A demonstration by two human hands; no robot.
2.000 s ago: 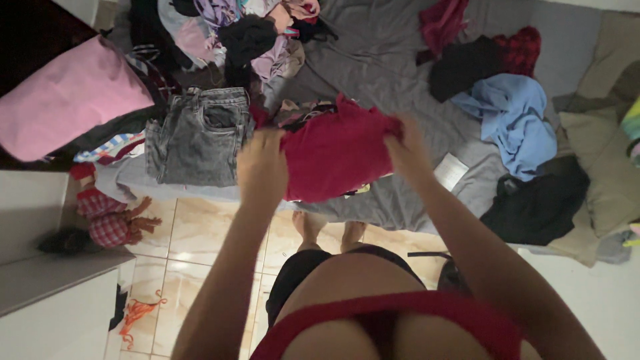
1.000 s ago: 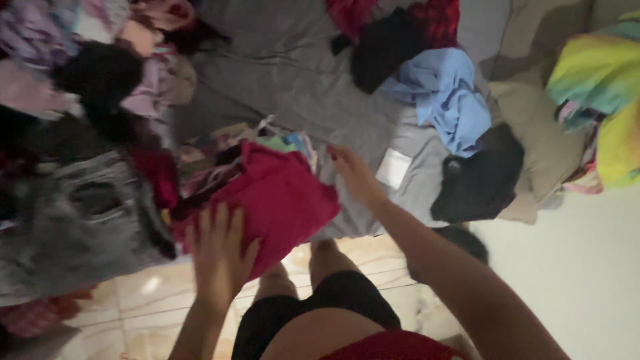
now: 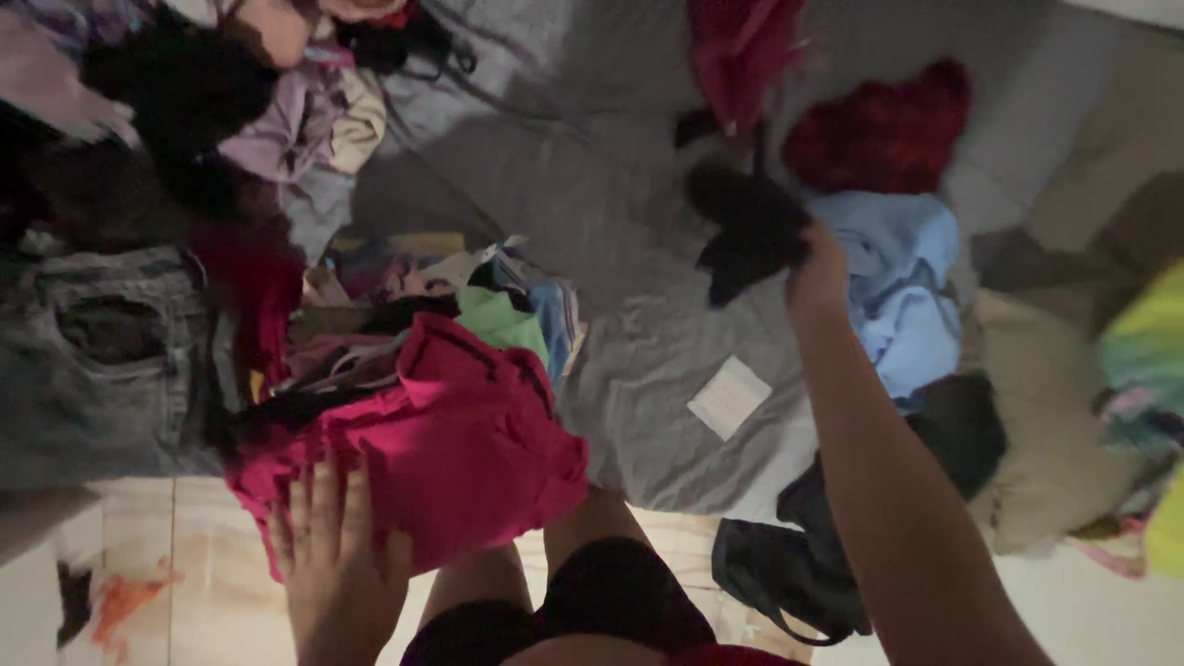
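Note:
A folded crimson garment [image 3: 462, 444] lies on a stack of clothes [image 3: 504, 319] at the near edge of the bed. My left hand [image 3: 338, 546] rests flat on it, fingers apart. Farther off to the right, my right hand [image 3: 819, 264] grips a small black garment [image 3: 749, 227], which hangs over the grey sheet. Beside that hand lies a crumpled light blue garment [image 3: 902, 277]. A dark red garment [image 3: 745, 55] and a red checked one [image 3: 879, 125] are just beyond.
Grey jeans [image 3: 111, 370] lie left of the stack, below a heap of mixed clothes [image 3: 176, 92]. A white paper square [image 3: 731, 398] is on the grey sheet [image 3: 647, 342]. Beige cushions [image 3: 1054, 425] are at the right, and a black bag [image 3: 777, 573] sits by the bed's near edge.
The crimson garment, held up by both hands earlier, now lies on the stack. My right hand has left it, moved away to the right and taken hold of the black garment.

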